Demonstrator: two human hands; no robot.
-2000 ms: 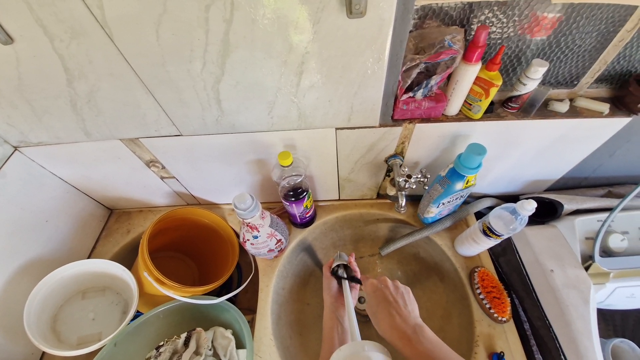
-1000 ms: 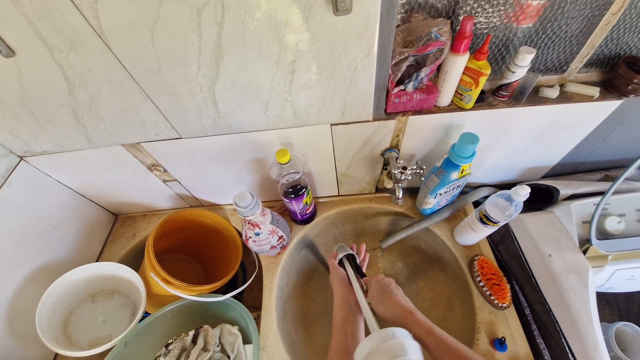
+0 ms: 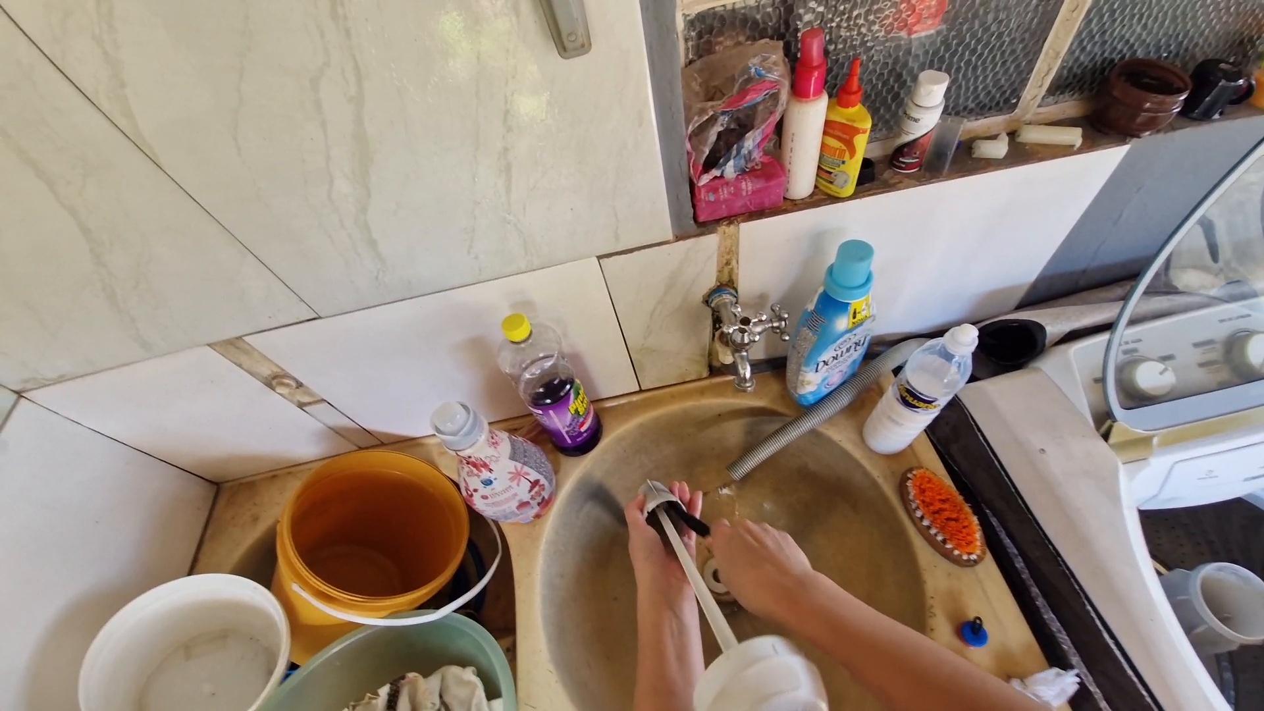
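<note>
Over the sink basin, my left hand is closed around the far end of a long white rod. That end has a greyish cup-like tip. My right hand is closed just to the right, at the lower end of a short black piece, which looks like a handle; the fingers hide its grip on it. A rounded white part sits on the rod's near end, below both hands. Behind them a grey corrugated hose hangs over the basin's rim, near a metal tap.
Bottles stand around the rim: purple, pink-white, blue and clear. An orange-bristled brush lies at right, beside a washing machine. An orange bucket, white tub and green basin are at left.
The black piece now points toward my right hand, while a second ago it lay more along the rod. Both hands have stayed over the basin. The view has shifted slightly.
</note>
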